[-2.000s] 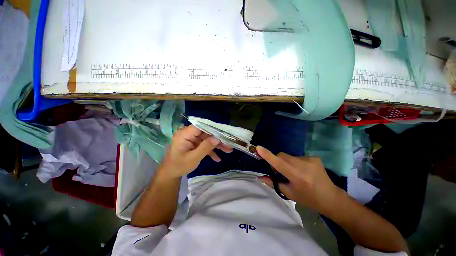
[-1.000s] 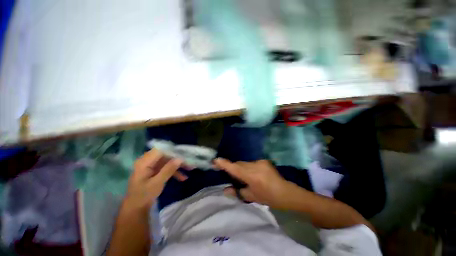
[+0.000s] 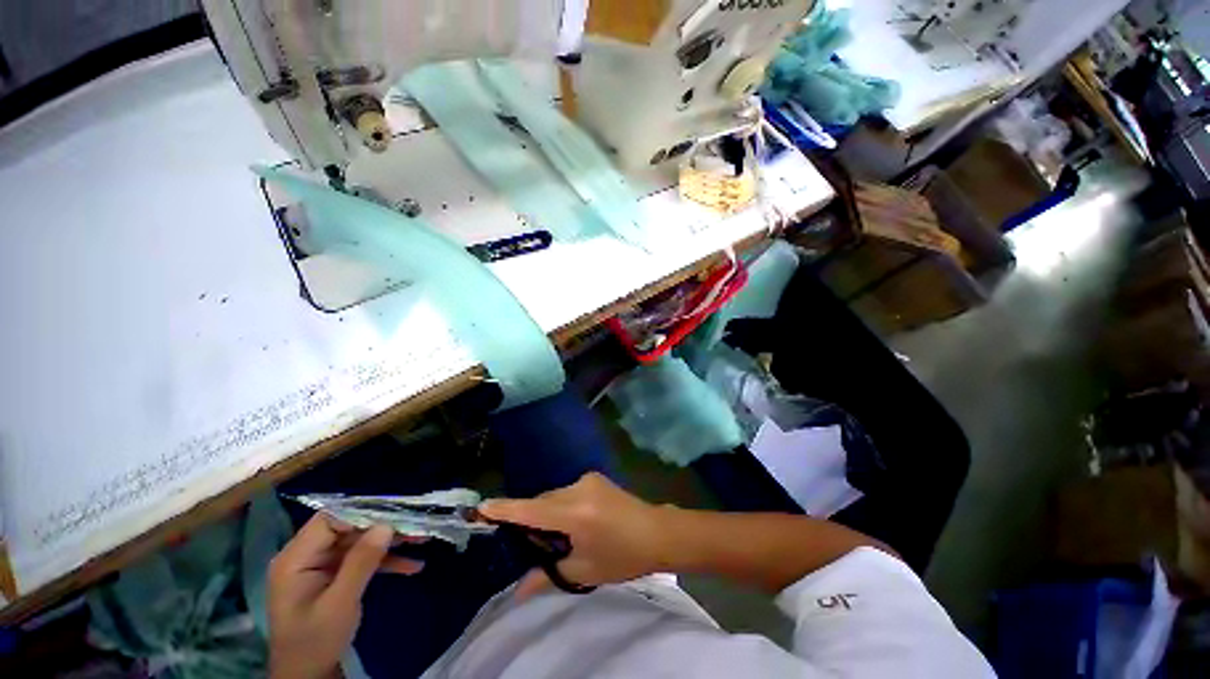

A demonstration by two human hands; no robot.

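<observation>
My right hand [image 3: 591, 531] holds fabric shears [image 3: 537, 536] by the black loop handles, over my lap. The silver blades point left, along a small pale green fabric piece [image 3: 445, 504]. My left hand [image 3: 325, 577] pinches that piece near the blade tips, fingers below and thumb on top. Whether the blades are parted is hard to tell. A long mint-green strip [image 3: 465, 299] runs from the needle area over the table's front edge.
The sewing machine head [image 3: 478, 33] stands over the white table [image 3: 120, 305]. A slim black tool [image 3: 511, 246] and more mint strips [image 3: 531, 159] lie right of the needle. A red basket [image 3: 677, 318] hangs under the edge. Mint cloth [image 3: 179, 597] is heaped at lower left.
The view has swung right and up, bringing in the machine head and the floor at right. Both hands still hold the fabric and shears over the lap.
</observation>
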